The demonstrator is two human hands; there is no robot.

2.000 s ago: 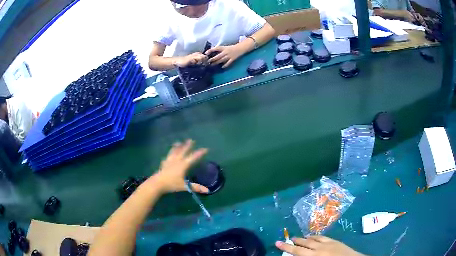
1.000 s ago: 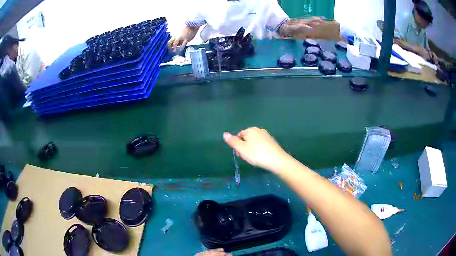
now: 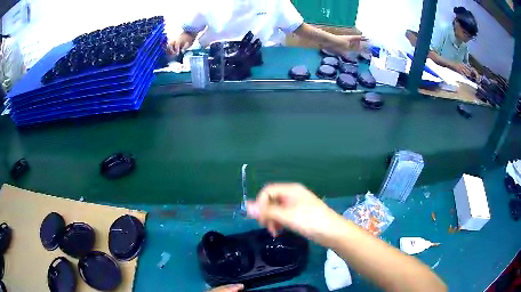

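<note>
The black double-well holder (image 3: 255, 271) lies on the bench at bottom centre. A glossy black shell (image 3: 224, 258) sits in its left well. My right hand (image 3: 288, 212) is above the holder's right well, fingers bent together and blurred; I cannot tell whether they hold a small part. Only fingertips of my left hand (image 3: 228, 288) show at the bottom edge, by the holder's front. A white glue bottle (image 3: 337, 270) stands or lies right of the holder, partly behind my right forearm. Several black oval shells (image 3: 126, 236) lie on the cardboard sheet (image 3: 23, 206) at left.
The green belt (image 3: 274, 137) runs across, with a black part (image 3: 117, 165) on it. A clear strip (image 3: 244, 185) is at its near edge. At right are a nozzle bag (image 3: 368, 214), clear container (image 3: 402, 175), spare glue bottle (image 3: 415, 245) and white carton (image 3: 472, 202). People work across the belt.
My right hand has left the glue bottle, crossed to the belt edge and come back over the holder. My left hand has left the belt for the bottom edge. The view has shifted.
</note>
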